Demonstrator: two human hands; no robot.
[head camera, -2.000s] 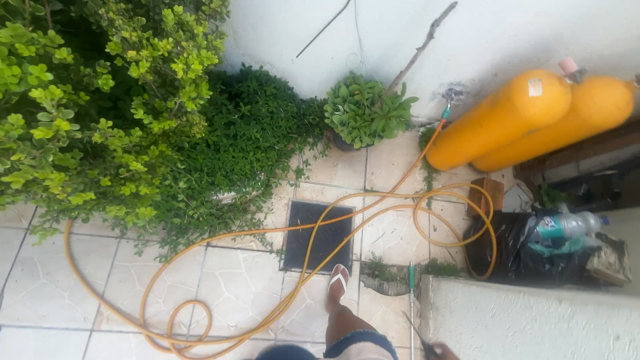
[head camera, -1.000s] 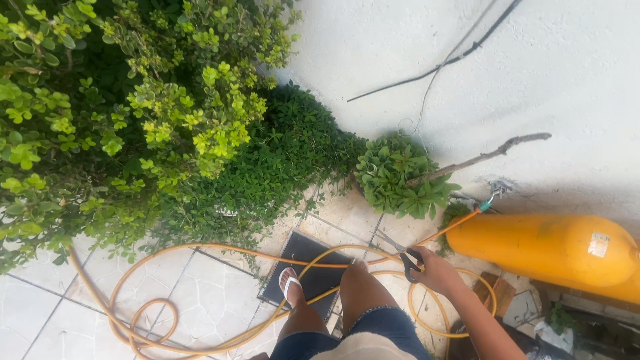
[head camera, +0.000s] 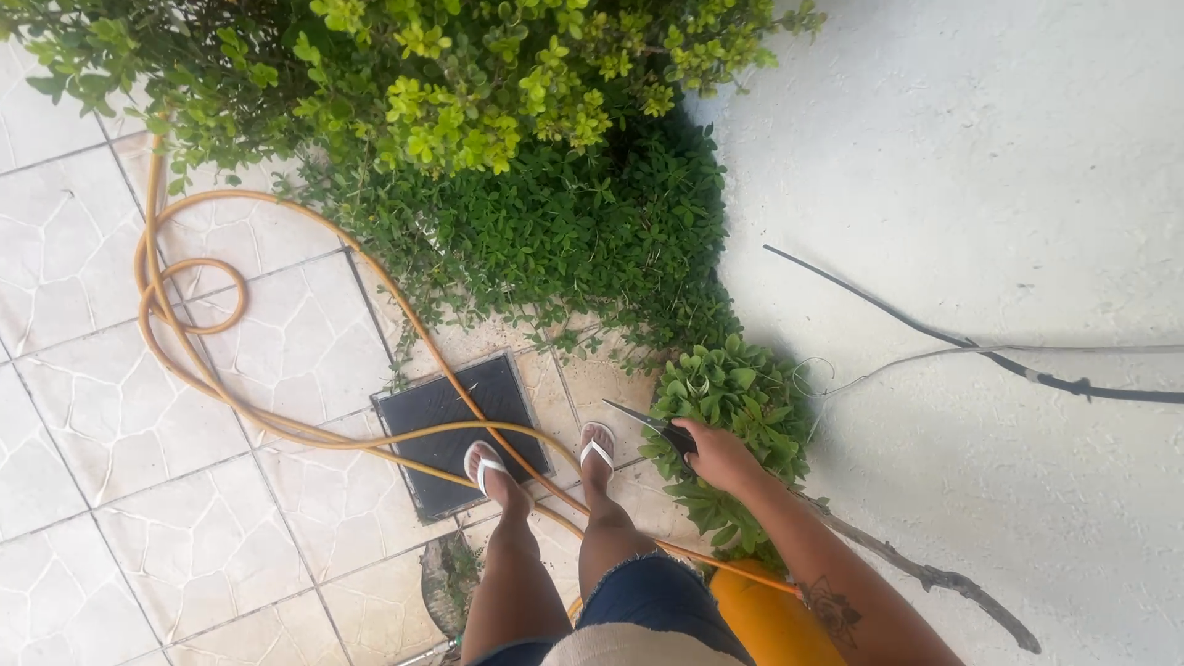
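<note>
My right hand (head camera: 720, 455) is closed around the black handles of a pair of scissors (head camera: 638, 416), whose metal blades point left, toward the trailing plants. Below and beside the hand grows a low leafy plant (head camera: 758, 393) with a dry branch (head camera: 925, 569) rising from it. A dense green ground cover (head camera: 573, 222) spreads above, under a larger light-green shrub (head camera: 444, 83). My left hand is outside the view.
An orange hose (head camera: 416, 324) loops over the pale floor tiles (head camera: 83, 398) and crosses a dark square cover (head camera: 458, 407) by my feet. A white wall (head camera: 971, 185) carries dark and grey cables. A yellow cylinder (head camera: 768, 615) stands at the bottom.
The view has swung strongly. My right hand with the scissors, low at the frame's edge two seconds ago, is now extended beside the low leafy plant. Both feet now show.
</note>
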